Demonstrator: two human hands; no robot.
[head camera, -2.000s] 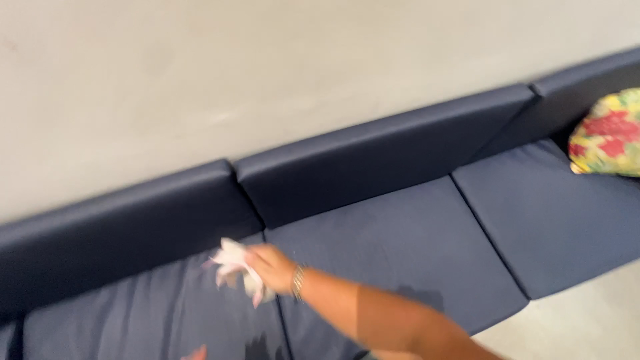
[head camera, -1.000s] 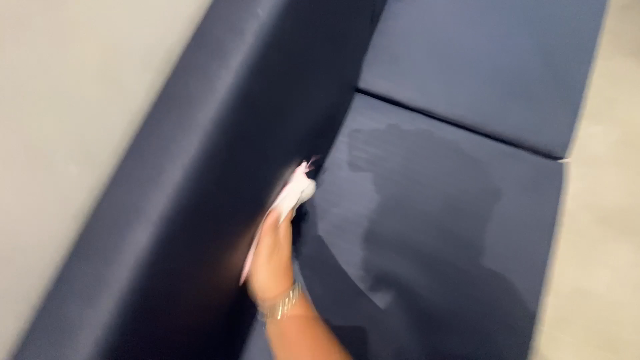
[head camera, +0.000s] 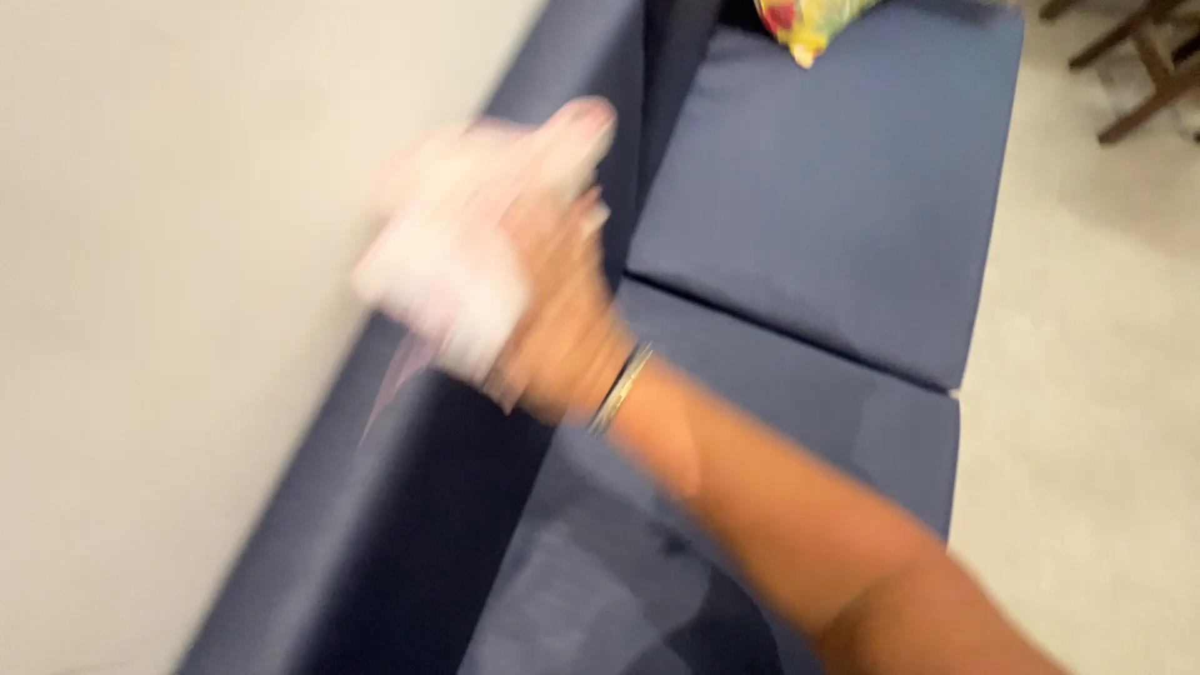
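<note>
My right hand (head camera: 562, 319), with a metal bracelet on its wrist, comes in from the lower right and grips a crumpled white and pink cloth (head camera: 459, 272). Motion blurs both the hand and the cloth. They are over the top of the dark blue sofa backrest (head camera: 375, 487); whether the cloth touches it I cannot tell. Dark blue seat cushions (head camera: 825, 197) lie to the right of the backrest, with shadows across the nearer one. My left hand is out of view.
A floral yellow and red pillow (head camera: 811, 23) rests at the far end of the sofa. A pale wall (head camera: 169, 234) runs along the left. Pale floor (head camera: 1078, 394) lies to the right, with brown wooden furniture legs (head camera: 1144, 75) at the upper right.
My right hand, still holding the cloth, has gone from the crease between backrest and seat up to the top of the backrest. The view has shifted, showing the pillow again.
</note>
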